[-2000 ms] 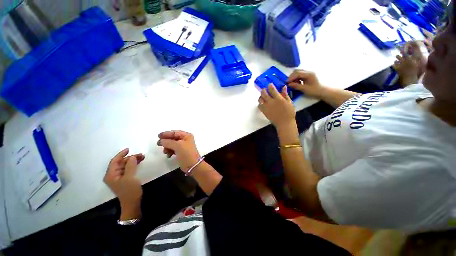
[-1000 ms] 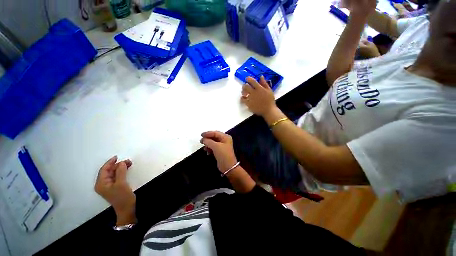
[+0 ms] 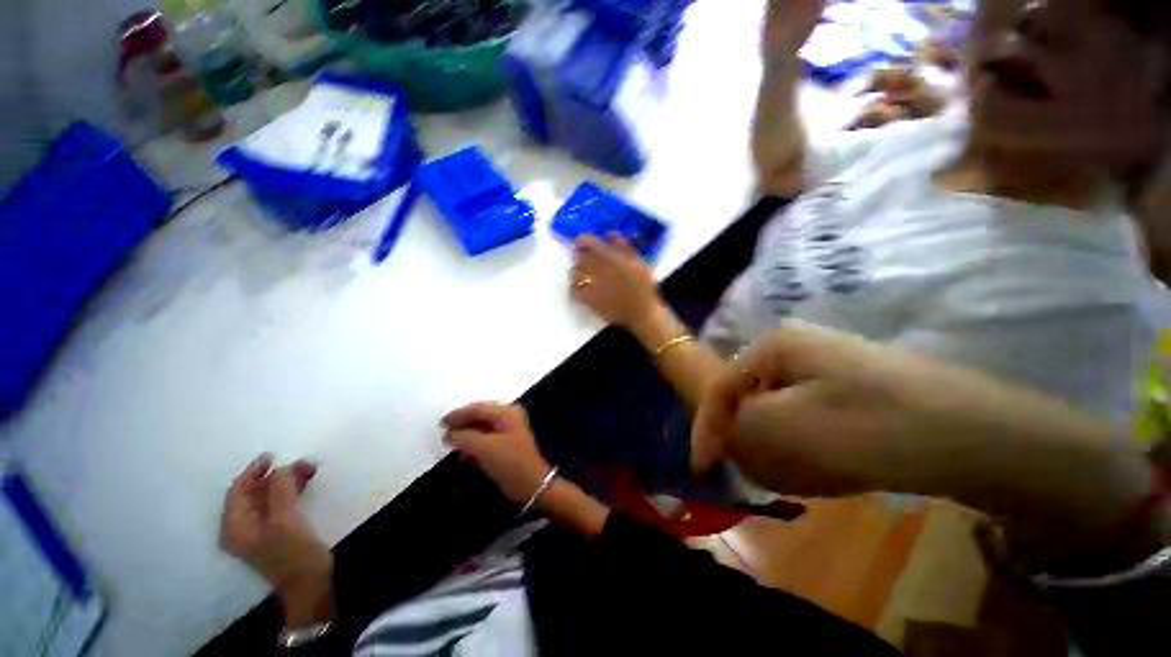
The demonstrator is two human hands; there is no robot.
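Note:
My left hand (image 3: pixel 272 520) is over the table's near edge, fingers half curled and apart, with nothing seen in it. My right hand (image 3: pixel 494 449) is right of it at the same edge, fingers loosely bent, with nothing seen in it. Both are somewhat blurred. Beyond them, a blue insert tray (image 3: pixel 473 203) lies alone on the white table. Another blue tray (image 3: pixel 627 226) with dark contents lies right of it, under another person's hand. A stack of retail boxes (image 3: pixel 337 139) stands behind, left of the trays.
A long blue stack of trays (image 3: pixel 64 244) is at the far left, a flat retail box (image 3: pixel 39 578) at lower left. A green basin (image 3: pixel 450 71) with black cables and blue stacks (image 3: pixel 578 90) stand behind. A seated person (image 3: pixel 899 308) and another forearm (image 3: pixel 873 411) fill the right.
The view has shifted, so table things appear further left. A large forearm with a bracelet has come in from the right. My hands stay over the table edge.

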